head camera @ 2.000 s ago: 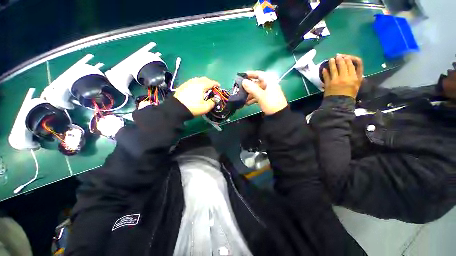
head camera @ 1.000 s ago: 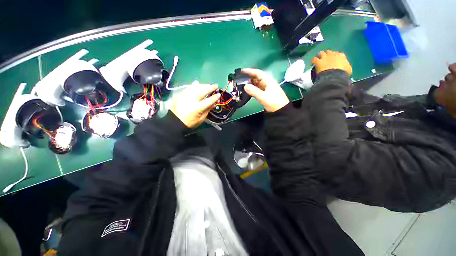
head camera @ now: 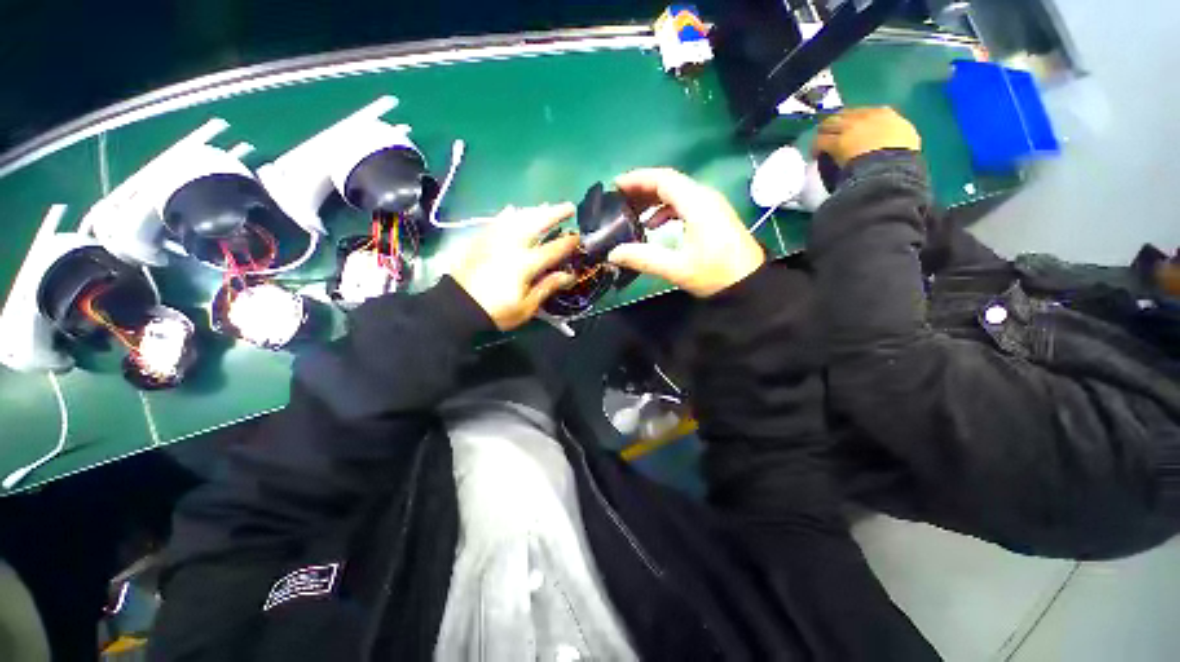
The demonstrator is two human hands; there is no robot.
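My left hand holds the side of a dark round camera part with red and orange wires, near the bench's front edge. My right hand grips a black lens module between thumb and fingers, just above the wired part. The fingers hide some of the wires and where the two parts meet. Three white camera housings with black round open ends lie to the left; the nearest housing has red wires running to a whitish round board.
The green bench has a raised rear rail. A neighbouring worker's hand is at a white camera housing on the right. A blue tray, a black fixture and a small carton stand towards the back right.
The black lens module in my right hand has turned and now sits over the wired part. My left fingers have spread towards it. The neighbour's hand has moved back along the bench.
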